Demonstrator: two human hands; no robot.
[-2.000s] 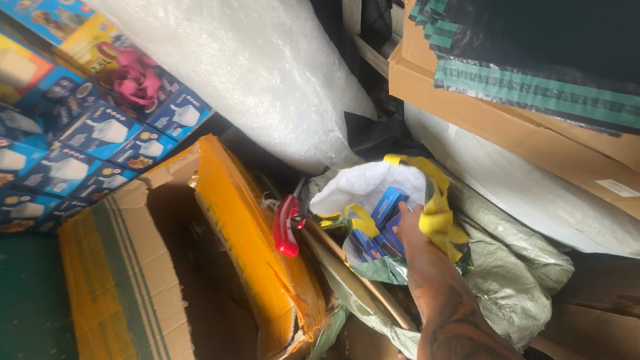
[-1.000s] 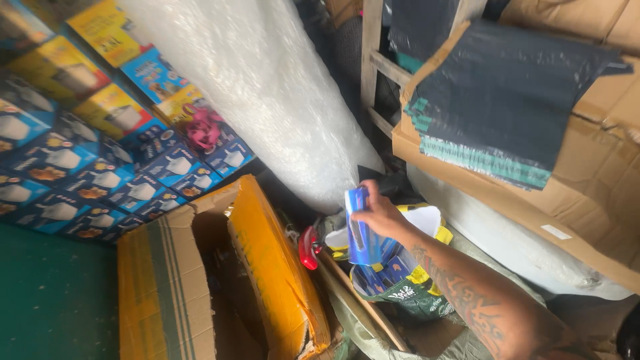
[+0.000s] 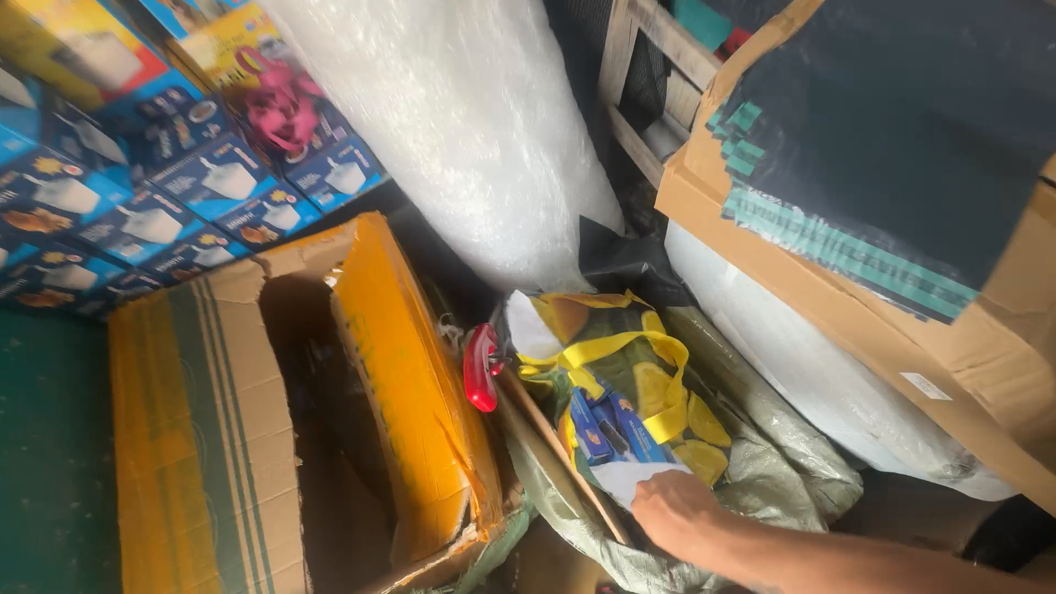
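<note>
One bare hand, which I take as my right hand (image 3: 676, 510) since its forearm enters from the lower right, has its fingers closed on the near white-lined rim of a shopping bag (image 3: 660, 388). The bag is printed with yellow lemon-like shapes and has a yellow strap (image 3: 678, 353) arched over its mouth. Inside lie several small blue cartons (image 3: 631, 433), just beyond the hand. A red plastic handle (image 3: 480, 367) stands at the bag's left. Beneath and around the bag is a greenish woven sack (image 3: 792, 462). My left hand is out of view.
An open cardboard box (image 3: 247, 462) with an orange flap stands left. Blue printed boxes (image 3: 223, 177) are stacked upper left, with a pink strap bundle (image 3: 282, 107) on them. A plastic-wrapped roll (image 3: 470, 124) leans behind. Dark plastic mailers (image 3: 891, 165) lie on cardboard (image 3: 833, 297) at right.
One second ago my right hand held a blue carton above the bag; now it grips the bag's near rim. Two seconds ago it was at the cartons inside the bag.
</note>
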